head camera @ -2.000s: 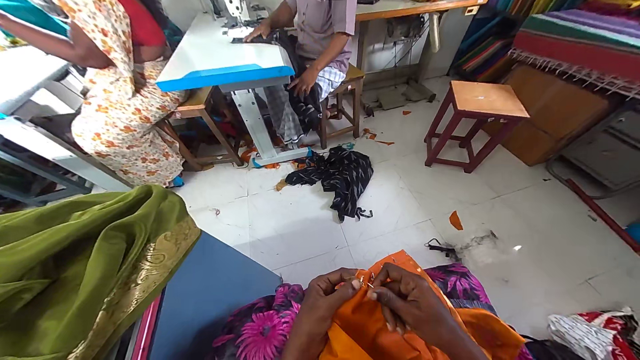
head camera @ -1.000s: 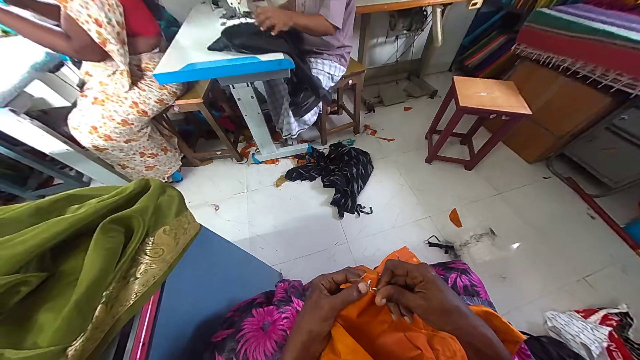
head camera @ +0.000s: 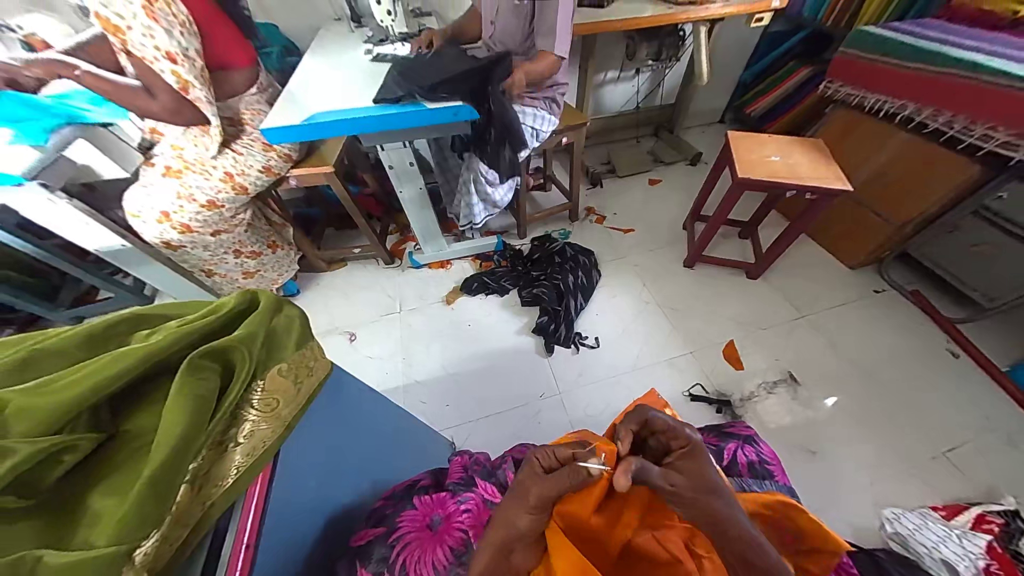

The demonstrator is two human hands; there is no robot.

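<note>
Orange cloth (head camera: 632,520) lies over my lap, on a dark garment with pink flowers (head camera: 432,520). My left hand (head camera: 552,480) pinches the cloth's edge between thumb and forefinger, beside a small thin whitish thing (head camera: 594,466) that looks like a pin or hook. My right hand (head camera: 660,456) grips the same edge just to the right, its thumb and forefinger close to the left fingertips. The fingertips hide part of the edge. Small pale dots show along the cloth's upper corner.
Green cloth with a gold border (head camera: 272,400) covers part of a blue tabletop (head camera: 360,448) at my left. Ahead, black patterned cloth (head camera: 560,280) lies on the tiled floor. Two people sit at sewing tables (head camera: 368,120). A wooden stool (head camera: 788,164) stands at the right, near an orange scrap (head camera: 732,354).
The seated person at the sewing machine has shifted the black cloth on the table. My hands stay close together on the orange cloth, with the right hand's fingers slightly repositioned.
</note>
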